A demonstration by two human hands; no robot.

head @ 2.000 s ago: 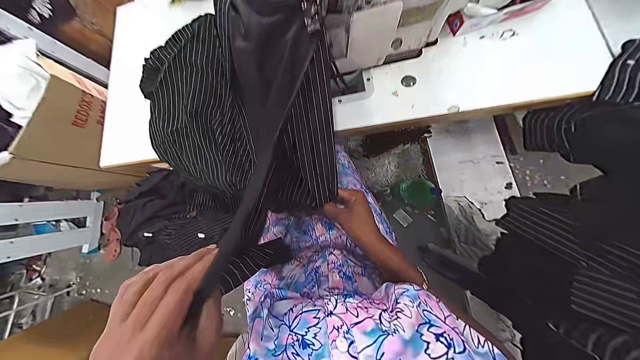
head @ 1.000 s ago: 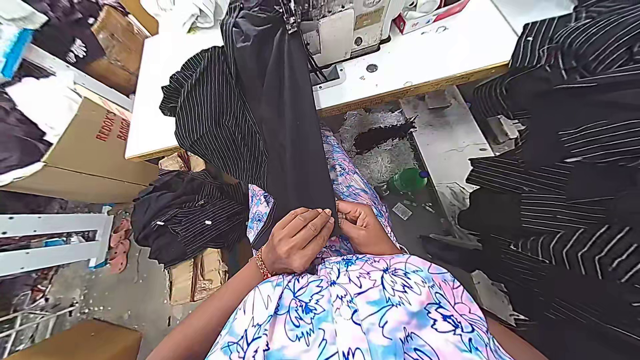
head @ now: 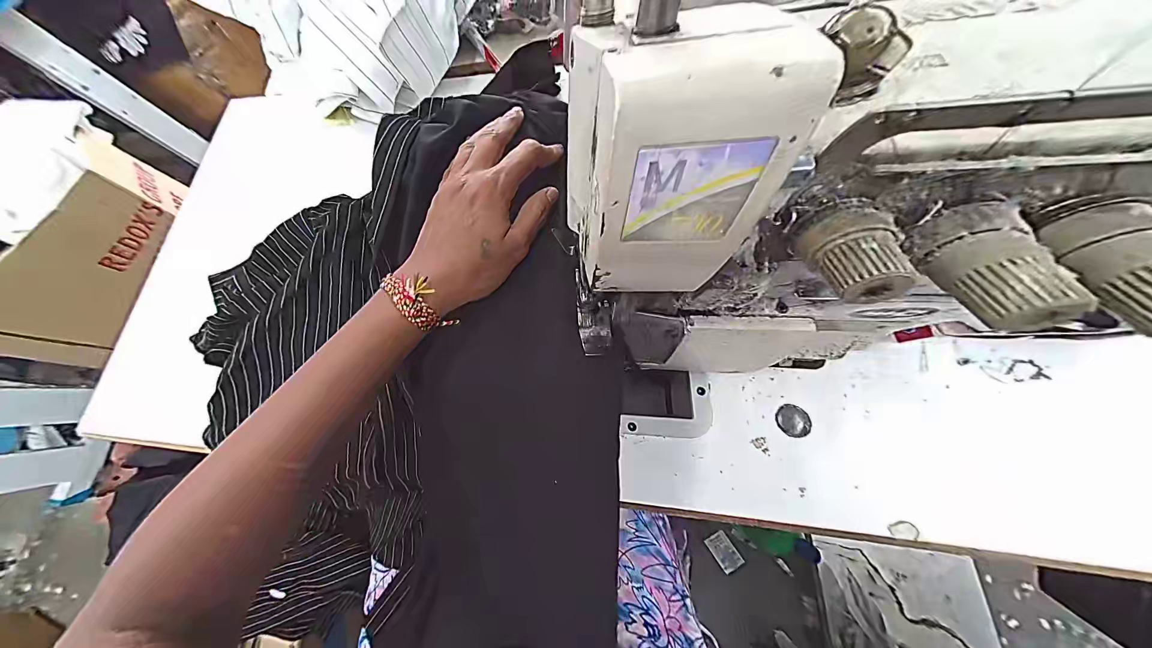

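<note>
My left hand (head: 486,211), with a red and white thread bracelet at the wrist, lies palm down on black cloth (head: 522,450), its fingers spread beside the head of an industrial sewing machine (head: 684,153). The cloth's right edge runs under the presser foot (head: 594,328) and hangs over the table's front edge. Pinstriped black fabric (head: 306,297) bunches to the left of the plain part. My right hand is out of view.
A cardboard box (head: 81,252) stands left of the white machine table (head: 810,468). White striped cloth (head: 369,45) lies at the back. Thread-tension knobs (head: 855,252) stick out on the machine's right side. Dark cloth hangs below the table's left edge.
My left hand has gone from the cloth's lower edge at my lap up to the machine head. My right hand has left the view. The view has moved much nearer the machine.
</note>
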